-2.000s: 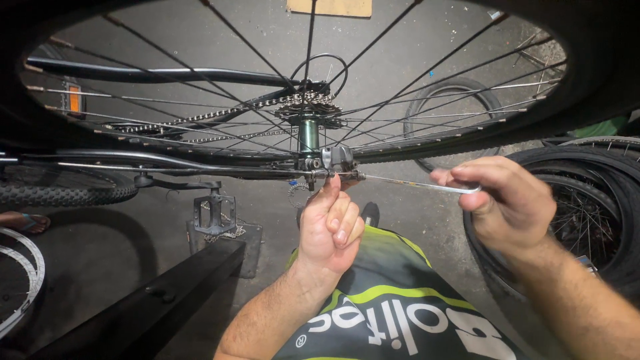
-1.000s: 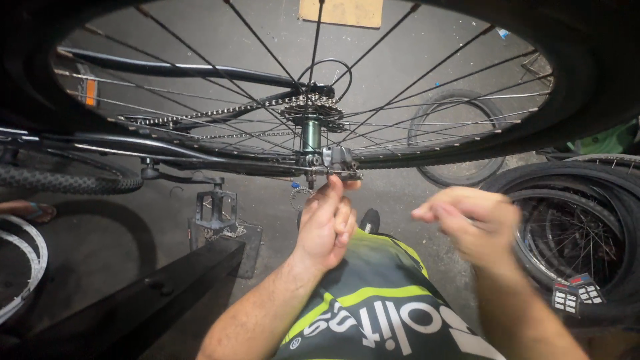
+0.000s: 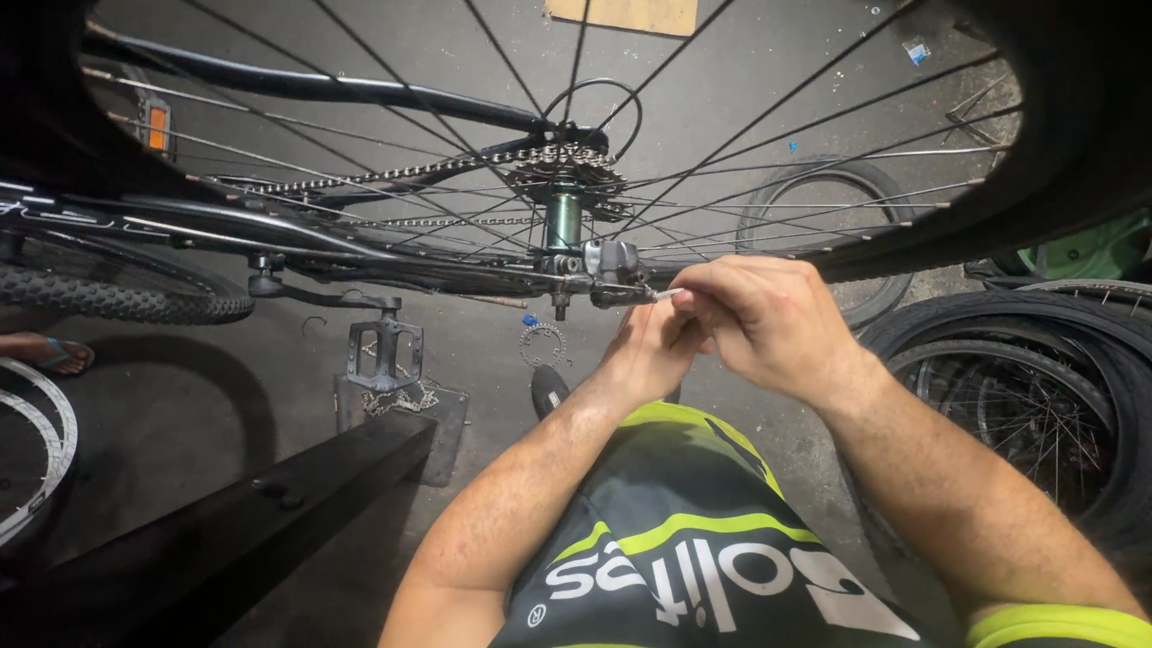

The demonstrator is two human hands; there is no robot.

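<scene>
Just right of the disc brake caliper [image 3: 614,263] on the bicycle, my two hands meet. Between thumb and index finger, my right hand [image 3: 765,328] pinches a small, slim, pale piece [image 3: 668,294] whose tip points at the caliper's lower arm. My left hand [image 3: 652,346] is raised beneath and partly behind the right one; its fingertips are hidden, so its hold cannot be told. Above the caliper are the green rear hub [image 3: 564,219], the cassette [image 3: 571,168] and the chain [image 3: 387,173]. The spoked wheel surrounds them.
A black stand beam [image 3: 270,486] slants across the lower left, near a pedal [image 3: 385,354]. Stacked tires and wheels [image 3: 999,315] are at right. A loose tire [image 3: 765,202] and a chainring [image 3: 543,345] lie on the floor. Another person's sandaled foot [image 3: 63,354] shows far left.
My right hand has moved left, from apart on the right to against my left hand beside the caliper. The long, thin silvery item it held two seconds ago is not visible now.
</scene>
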